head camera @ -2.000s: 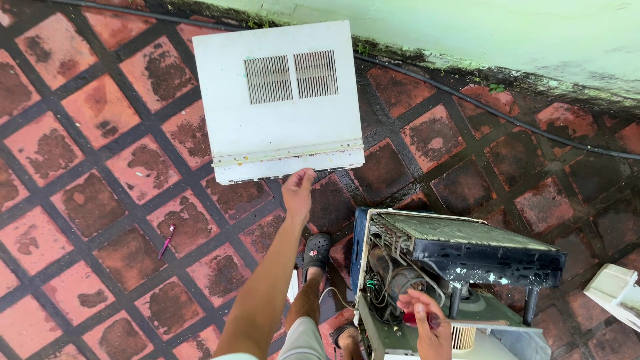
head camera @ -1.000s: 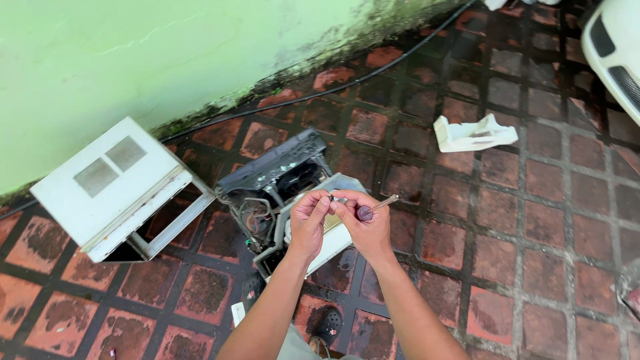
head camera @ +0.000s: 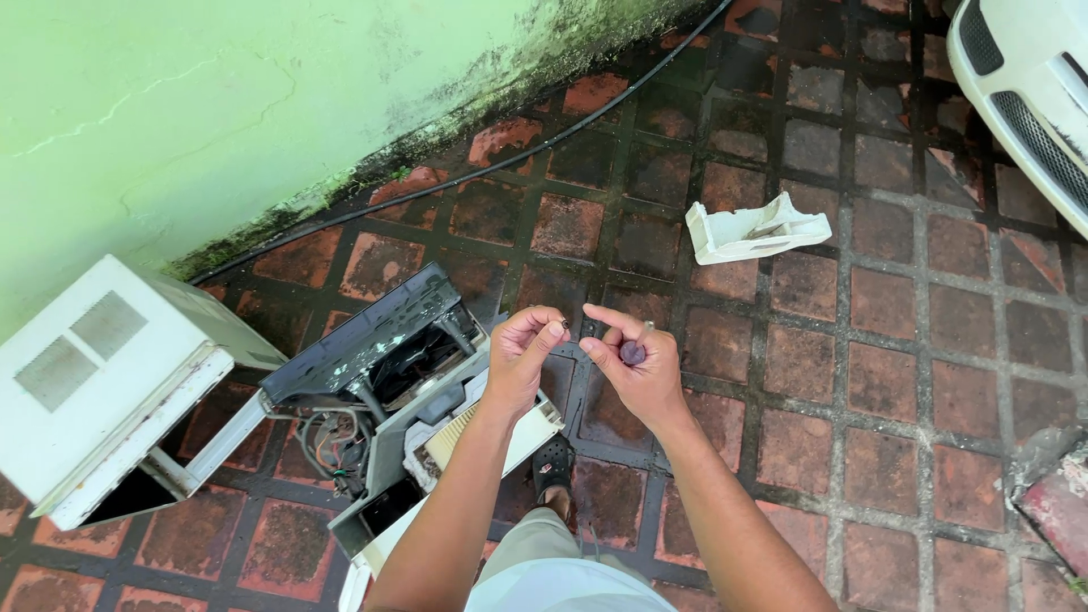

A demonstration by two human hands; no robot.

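My left hand [head camera: 525, 357] pinches a small dark screw [head camera: 565, 324] between thumb and forefinger. Close by on the right, my right hand [head camera: 633, 361] has its forefinger and thumb apart, while its other fingers curl around a screwdriver with a purple round-ended handle [head camera: 631, 353]; most of its shaft is hidden. Below and left of my hands lies an opened window air conditioner chassis [head camera: 374, 357] with exposed wires [head camera: 338, 442]. Its white metal casing [head camera: 127, 365], with two vent grilles, stands to the left of it.
A white plastic piece [head camera: 756, 231] lies on the wet brick paving ahead. A black hose [head camera: 510, 166] runs along the foot of the green wall [head camera: 255, 102]. The front of a white car [head camera: 1033, 102] is at upper right. My clog [head camera: 552, 467] is beside the chassis.
Two seconds ago my left hand was at the white casing's edge; now both hands are together in front of me. Since one second ago they have parted slightly. The view has swung right.
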